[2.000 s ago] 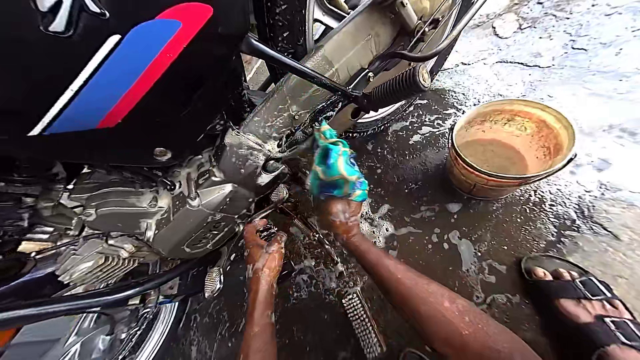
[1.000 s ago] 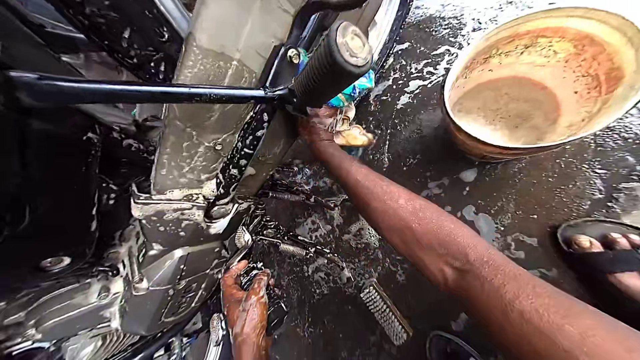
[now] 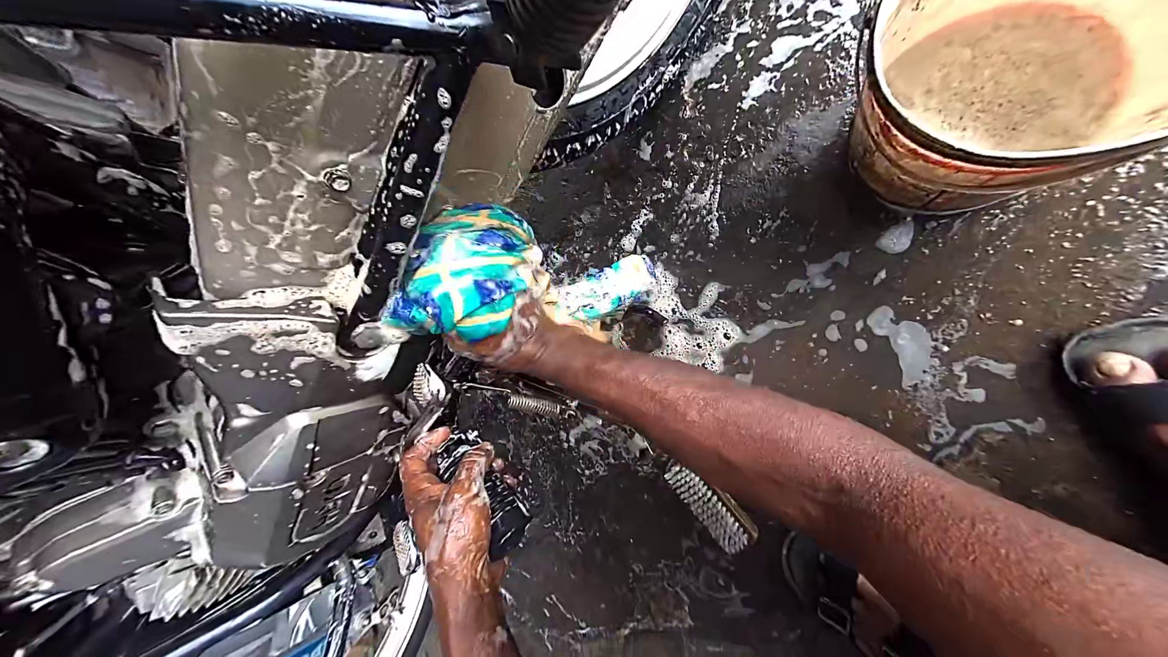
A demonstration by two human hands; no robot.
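Observation:
My right hand holds a wet blue, green and yellow patterned cloth against the lower frame beside the motorcycle's soapy engine cover. A loose end of the cloth hangs off to the right, with suds on it. Below it, my left hand has its soapy fingers curled around a black part, perhaps a foot peg rubber; its far side is hidden. A coil spring and a ridged metal lever tip lie between the two hands. Foam covers the grey side plate.
A stained bucket of murky water stands at the upper right. On the wet, foamy floor a scrubbing brush lies beneath my right forearm. Sandaled feet are at the right and bottom. A tyre rises at the top.
My right hand has come back from beside the wheel and the ribbed rubber part to the lower frame, with the cloth in it. My left hand stays low by the black part.

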